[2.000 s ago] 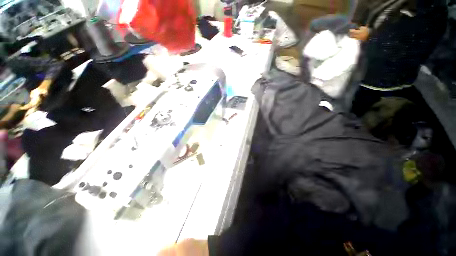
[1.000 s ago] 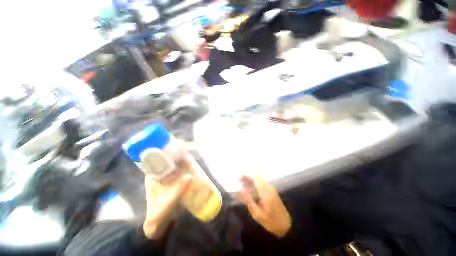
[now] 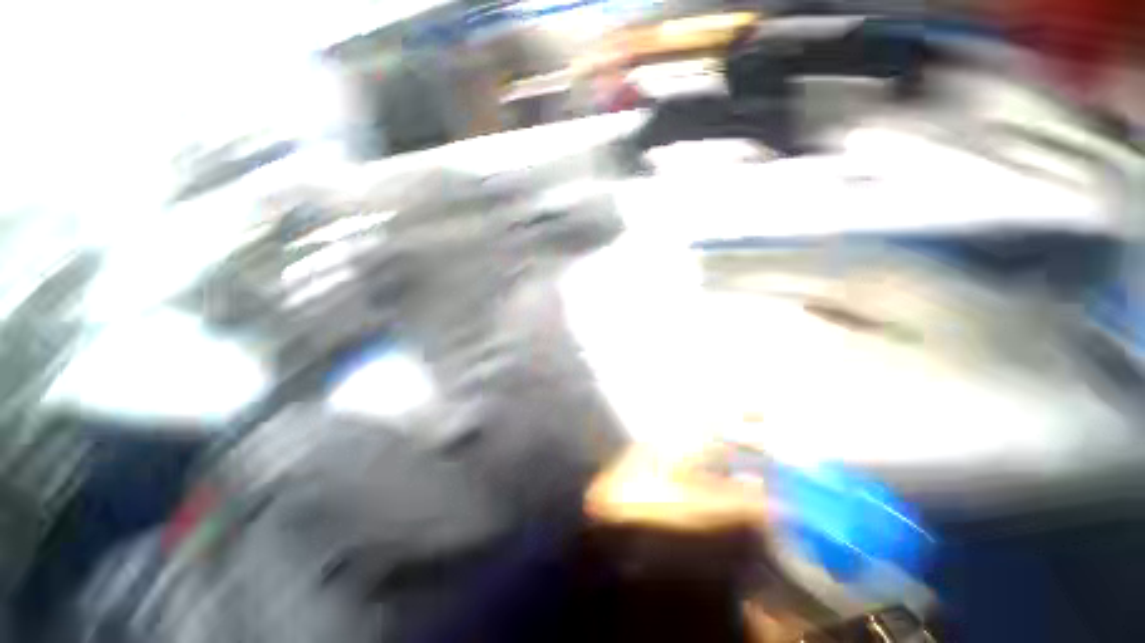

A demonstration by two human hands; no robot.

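The frame is heavily blurred. A bottle with a blue lid (image 3: 848, 521) is at the lower right, its pale body showing just below the lid. A hand, apparently my left hand (image 3: 672, 487), is beside the lid, above a dark sleeve; its finger shape and grip are unclear. A small skin-coloured patch at the bottom edge, by the bottle, may be my right hand (image 3: 768, 622), mostly cut off or hidden. A dark grey cloth heap (image 3: 427, 490) fills the left and lower middle.
The white sewing machine (image 3: 879, 189) lies across the upper right on a white table (image 3: 716, 358). A blurred reddish thing (image 3: 866, 317) is under its arm. A red bag (image 3: 1086, 44) shows at the top right. Bright glare covers the upper left.
The view has swung left. The blue-lidded bottle has moved from the left-middle to the lower right, with its lid now beside a hand. My left hand was clearly around the bottle one second ago.
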